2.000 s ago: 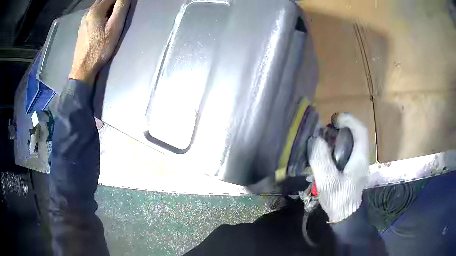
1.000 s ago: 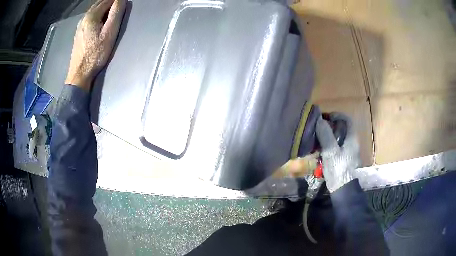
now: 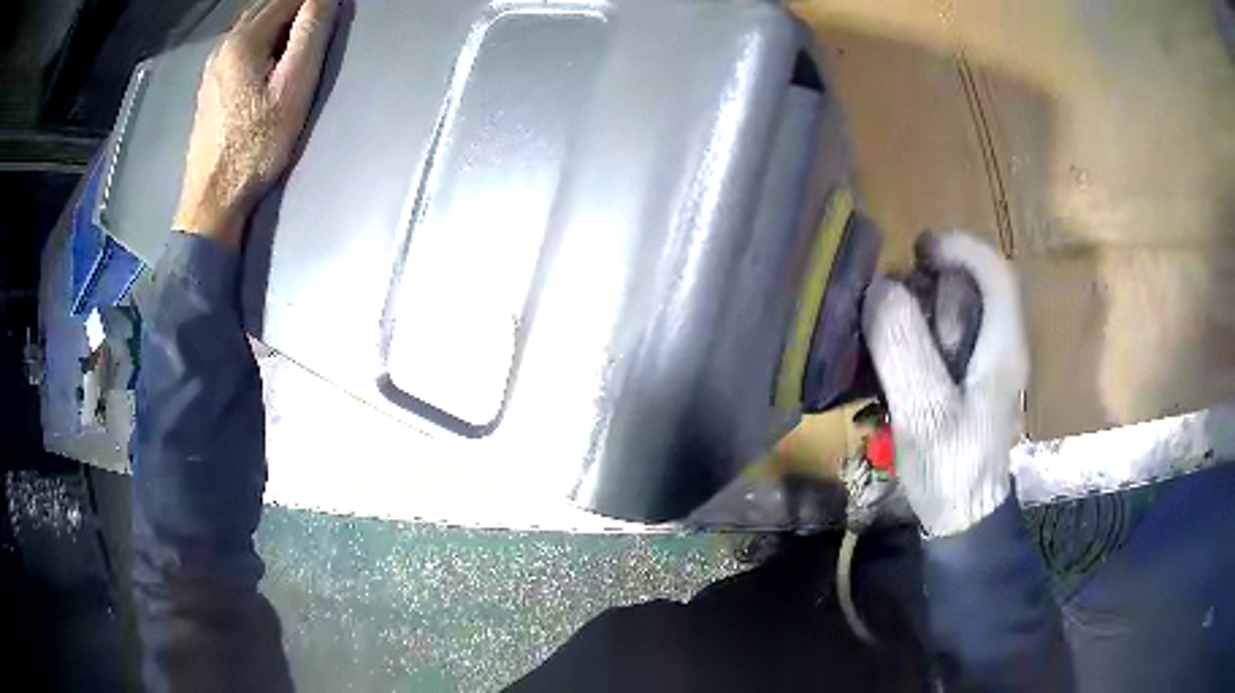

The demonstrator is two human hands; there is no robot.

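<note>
The grey metal cover (image 3: 650, 203) lies across the middle, with a recessed rounded panel (image 3: 467, 230) facing up. My right hand (image 3: 955, 379), in a white knit glove, is closed around the dark air sander (image 3: 956, 318). The sander is tilted on edge, its yellow-rimmed sanding disc (image 3: 818, 305) against the cover's right end face. A red part and the hose fitting show below the glove. My bare left hand (image 3: 257, 115) rests on the cover's far left edge, fingertips cut off by the top of the picture.
Tan cardboard (image 3: 1097, 311) lies under and right of the cover. The pale table edge (image 3: 1124, 458) runs along the front, above the speckled green floor (image 3: 461, 596). A blue bin (image 3: 106, 271) and a small dark item stand at the left. The air hose (image 3: 849, 589) hangs down near my body.
The gloved hand and sander have shifted up and slightly right along the cover's end face since a second ago. The left hand and cover have barely moved.
</note>
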